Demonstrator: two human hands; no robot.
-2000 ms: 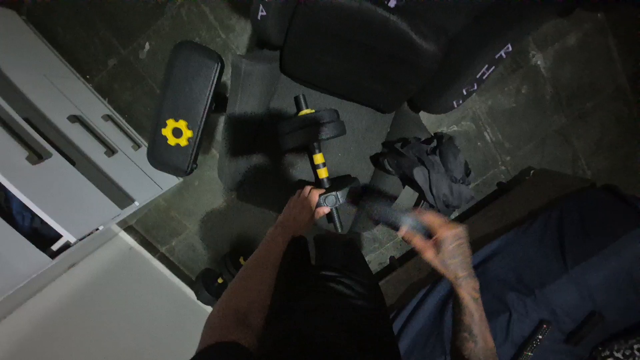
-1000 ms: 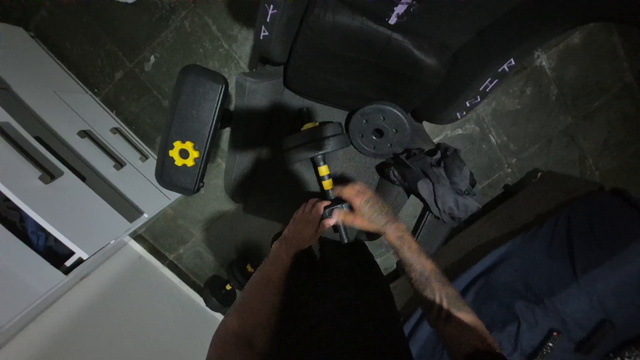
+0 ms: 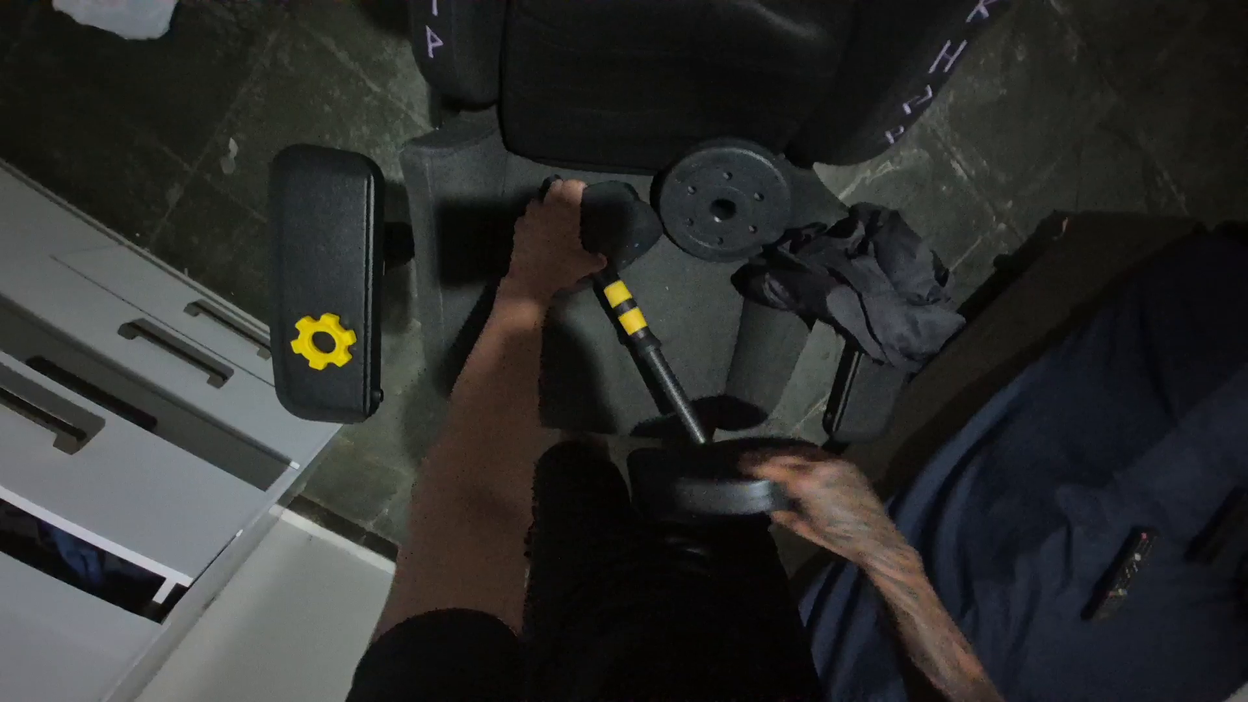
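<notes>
A black dumbbell bar (image 3: 673,390) with yellow bands slants across the seat of a dark chair. My left hand (image 3: 551,239) grips the black weight plates (image 3: 619,222) at its far end. At the bar's near end, above my lap, my right hand (image 3: 814,492) holds a thick black weight plate (image 3: 707,483) by its right edge; whether the bar's tip is inside the plate's hole cannot be told. A loose round plate (image 3: 723,200) with small holes lies flat on the chair seat (image 3: 682,341), just right of the far plates.
A yellow gear knob (image 3: 324,340) marks the black armrest (image 3: 327,214) at left. Beside it stand white drawers (image 3: 146,429), one partly pulled out. A crumpled black cloth (image 3: 863,283) hangs at the right. A remote control (image 3: 1121,573) lies on dark blue bedding (image 3: 1053,468).
My left hand has moved from the bar's near end to its far plates. My right hand has left the bar and holds a plate at the near end.
</notes>
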